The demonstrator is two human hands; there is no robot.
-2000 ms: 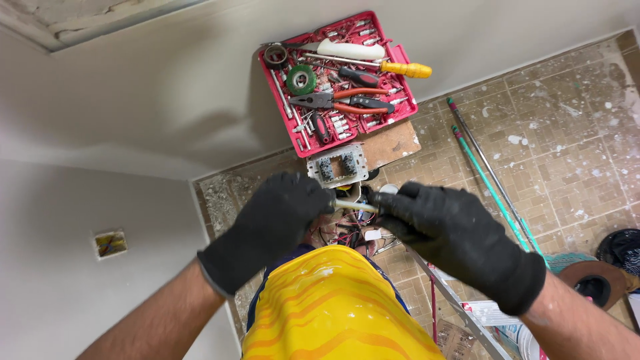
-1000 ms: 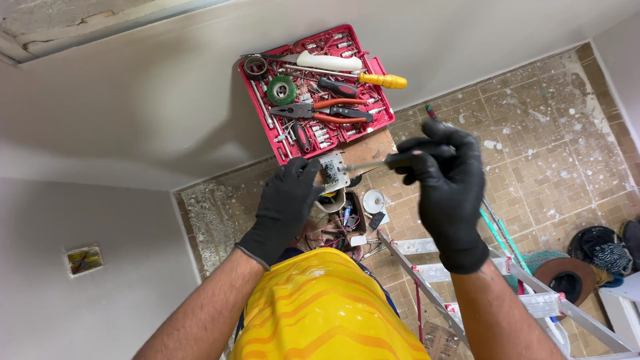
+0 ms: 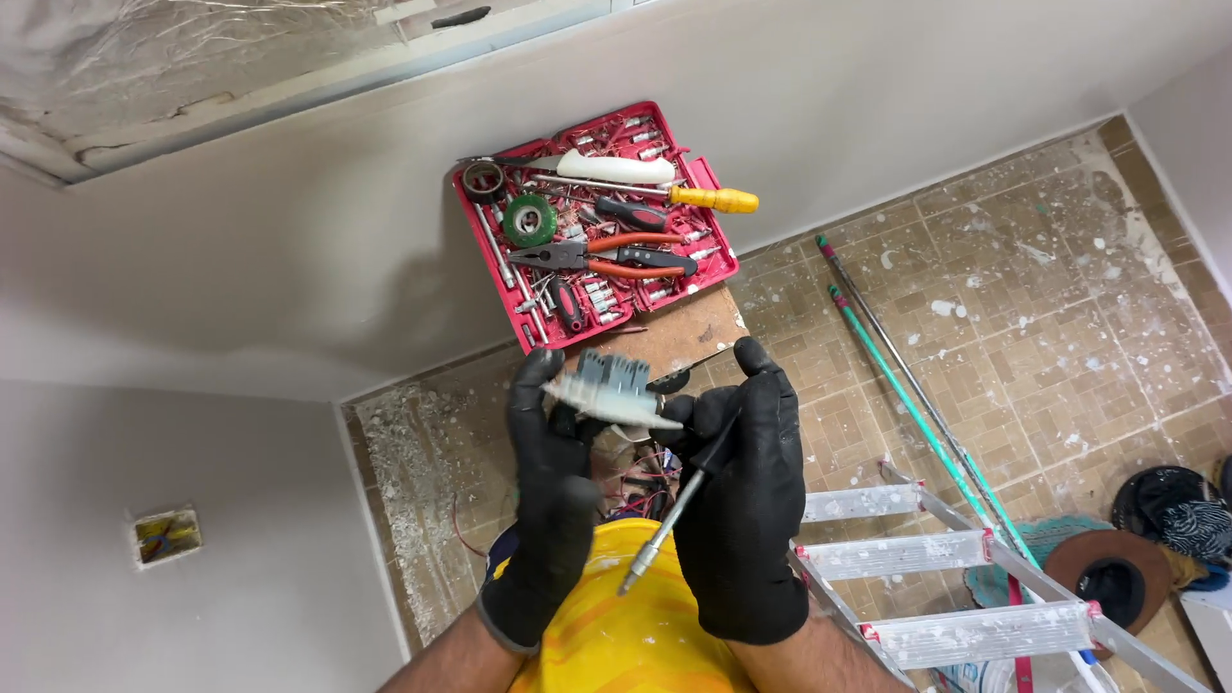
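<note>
Both hands wear black gloves. My left hand point(image 3: 551, 500) grips one end of a white electrical wall plate with grey modules point(image 3: 613, 390), blurred by motion and tilted edge-on. My right hand point(image 3: 746, 500) holds a screwdriver point(image 3: 662, 539), its metal shaft pointing down toward the yellow shirt; its fingertips are at the plate's other end. Beyond the hands a red tool case point(image 3: 597, 226) lies open, with orange-handled pliers point(image 3: 597, 255), a roll of green tape point(image 3: 529, 220), a yellow-handled screwdriver point(image 3: 712, 199) and a white-handled knife point(image 3: 616, 168) on its sockets and bits.
An aluminium stepladder point(image 3: 982, 637) stands at lower right. Two long poles point(image 3: 905, 385) lie on the paint-spotted tile floor, near a brown hat point(image 3: 1107, 582). An open wall box with wires point(image 3: 166, 536) is in the left wall. Loose wires point(image 3: 647, 481) are below my hands.
My right hand, raised to the right with the screwdriver a second ago, is now beside my left hand, and the shaft points down toward me. The plate has turned edge-on.
</note>
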